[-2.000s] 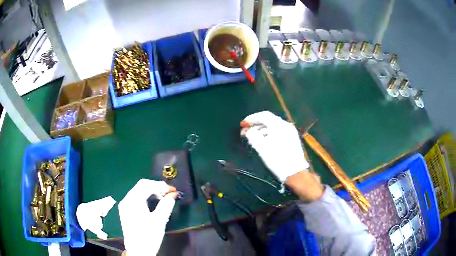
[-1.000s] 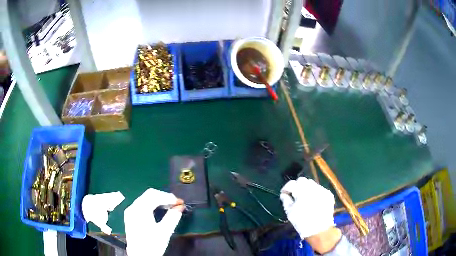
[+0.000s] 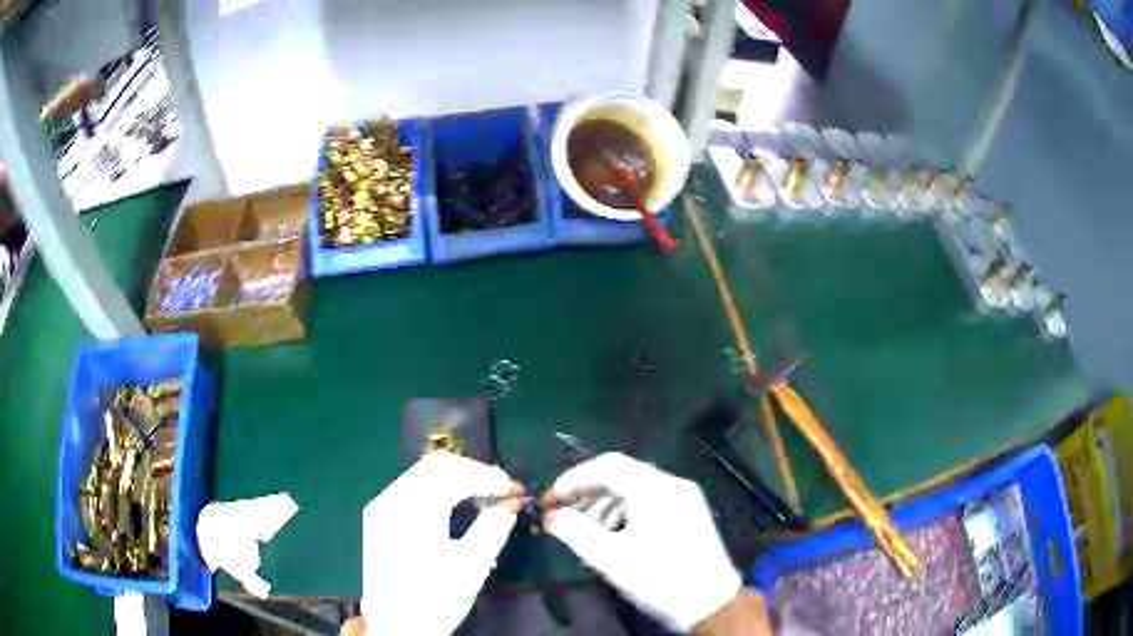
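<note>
My left hand (image 3: 435,534), white-gloved with bare fingertips, pinches a small dark part at the front of the mat. My right hand (image 3: 646,528), also white-gloved, is close beside it, its fingertips meeting the left ones at a small part too blurred to name. Behind my left hand, a brass hub (image 3: 442,441) stands on the dark assembly block (image 3: 423,420), partly covered by the hand. The pliers (image 3: 572,444) are mostly hidden behind my right hand. Thin wire rings (image 3: 502,377) lie on the mat behind the block.
A hammer (image 3: 845,472) lies at right, by a blue parts crate (image 3: 1065,534). Blue bins (image 3: 367,258), a brown box (image 3: 263,326) and a grease tub (image 3: 682,149) line the back. A bin of lock cylinders (image 3: 77,497) and white rag (image 3: 242,528) are left; finished units (image 3: 870,186) stand back right.
My right hand has moved from the right side of the mat to meet my left hand. My left hand has shifted right, now covering part of the block and cutters. The view has shifted slightly.
</note>
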